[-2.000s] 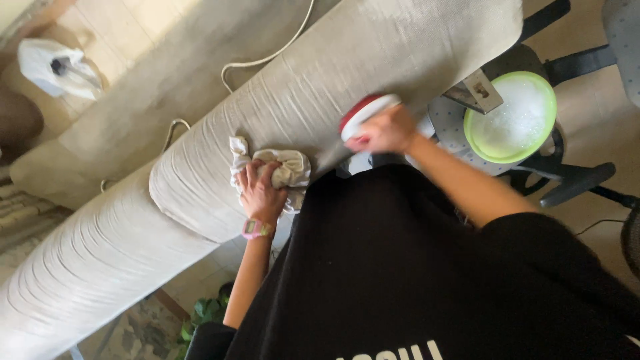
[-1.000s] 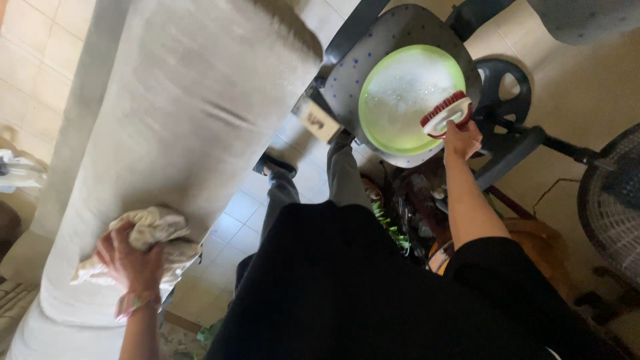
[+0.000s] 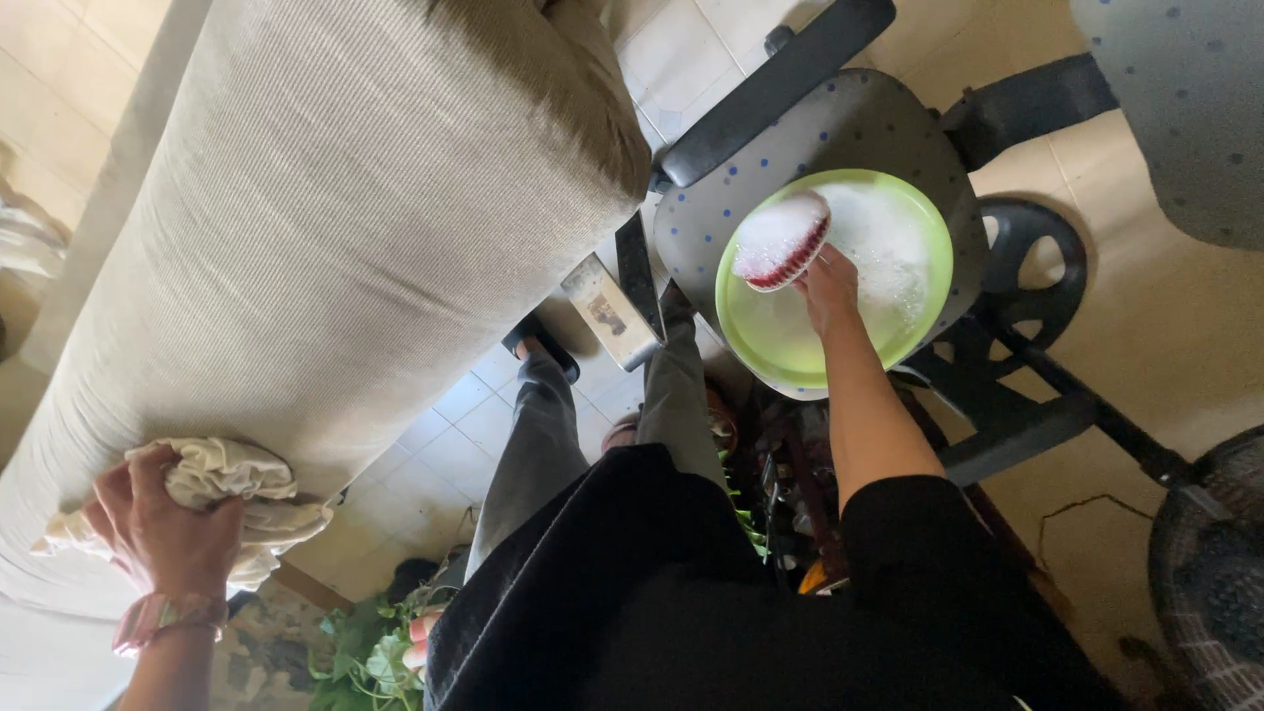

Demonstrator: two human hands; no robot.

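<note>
My left hand [image 3: 163, 523] grips a crumpled pale cloth [image 3: 232, 474] and rests with it on the beige ribbed upholstery of a sofa [image 3: 355, 217]. My right hand [image 3: 828, 286] holds a scrub brush with red bristles [image 3: 785, 242], bristle side up and heaped with white foam. The brush is above a light green basin [image 3: 938, 227] of sudsy water. That basin stands on the grey, blue-dotted seat of an office chair [image 3: 691, 232]. The brush's handle is mostly hidden by the brush head and my fingers.
A black armrest [image 3: 780, 94] flanks the chair seat. Between sofa and chair lies a metal-edged rectangular object [image 3: 612, 311], near my legs. A round fan [image 3: 1215, 563] stands at the lower right, a leafy plant [image 3: 380, 652] at the bottom. A second dotted chair part [image 3: 1195, 118] is at top right.
The brush has gone from the sofa to the basin with my right hand, and now shows foam on its upturned bristles. My left hand keeps hold of the cloth on the sofa. The view has shifted strongly.
</note>
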